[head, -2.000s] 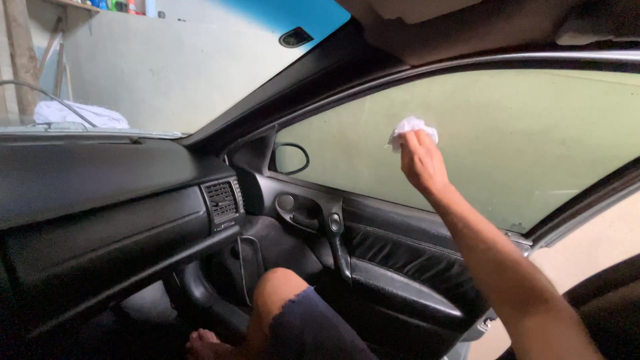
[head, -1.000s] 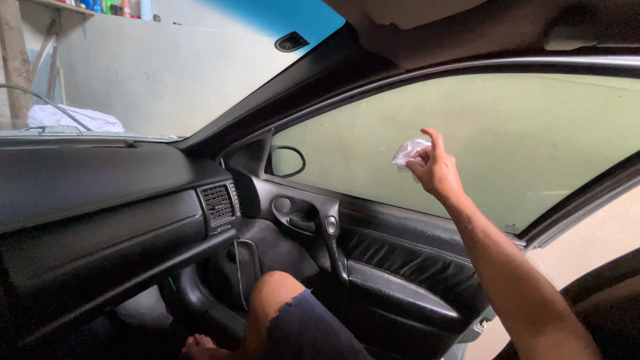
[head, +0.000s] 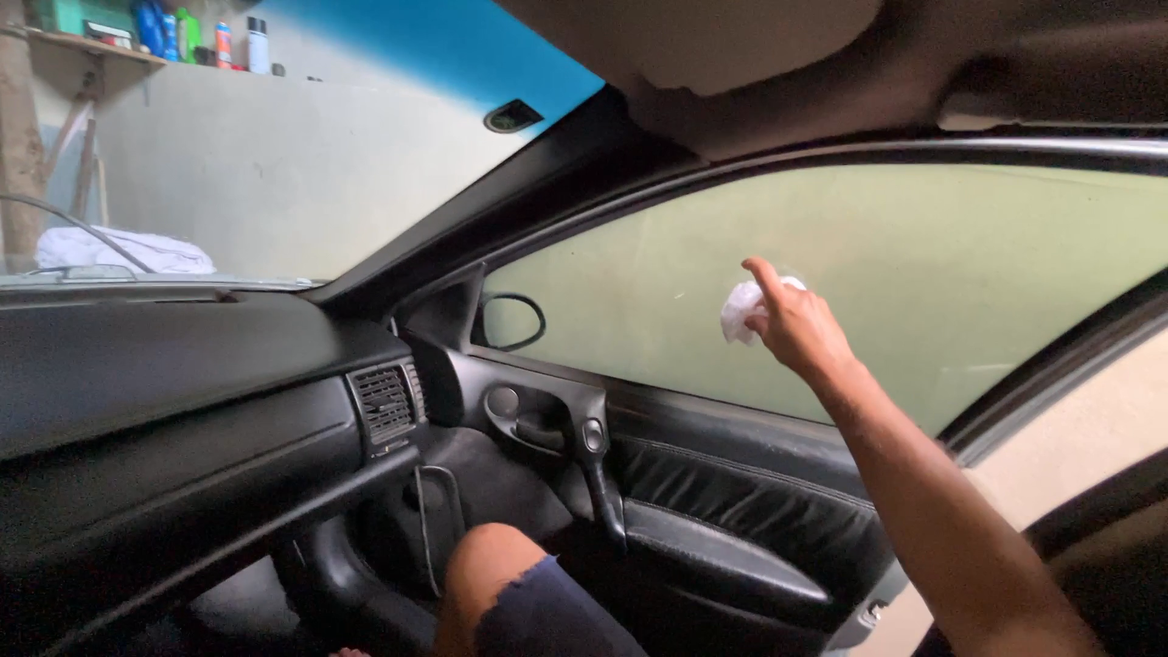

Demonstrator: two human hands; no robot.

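My right hand (head: pixel 796 319) is raised at the inner side of a car door's window glass (head: pixel 940 265), its arm reaching in from the lower right. Between its fingers is a crumpled white cloth or paper (head: pixel 741 312), held near the glass; the index finger points up, off the cloth. Whether the cloth touches the glass cannot be told. Below the window runs the black door panel (head: pixel 730 474) with a pull handle (head: pixel 598 484). Beyond the front part of the glass shows the side mirror (head: pixel 513 321). My left hand is out of view.
The black dashboard (head: pixel 182 365) with its air vent (head: pixel 385 403) fills the left. My bent knee (head: pixel 497 561) is below the door panel. The windshield pillar (head: pixel 474 201) slopes above. Outside, a folded white cloth (head: pixel 123 251) lies past the windshield, and a shelf (head: pixel 91 44) holds several bottles.
My right hand has turned and shifted slightly lower since two seconds ago, with the white cloth still in its fingers. Its index finger, earlier against the cloth, now stands apart.
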